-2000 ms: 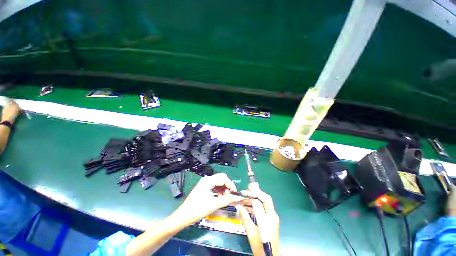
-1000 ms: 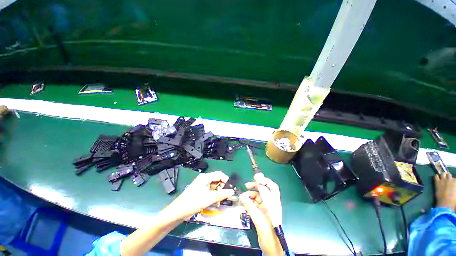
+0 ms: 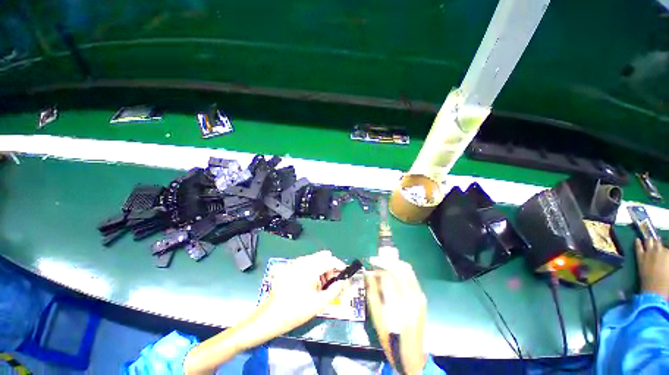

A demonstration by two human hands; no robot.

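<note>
My left hand (image 3: 306, 282) holds a black plastic part (image 3: 343, 274) between its fingers, above the open phone unit (image 3: 351, 299). The phone lies on the bench before me, partly hidden under my left hand. My right hand (image 3: 396, 296) holds the soldering iron (image 3: 385, 233), its tip pointing away from me toward the belt, apart from the black part. My right hand and the iron are blurred. A large heap of black plastic parts (image 3: 253, 203) lies left of centre, with a shiny pale patch on top.
A round tan cup (image 3: 406, 209) stands at the foot of the post (image 3: 506, 51). Right of it are an angular black box (image 3: 473, 238) and the soldering station (image 3: 546, 228) with a lit orange light and cords. Several phone units lie on the belt (image 3: 293, 143). Another person's hand (image 3: 651, 265) is at far right.
My hands have moved apart, the right one slightly right with the iron. The black part now points up and right from my left fingers. A long black tray shows on the belt behind the station.
</note>
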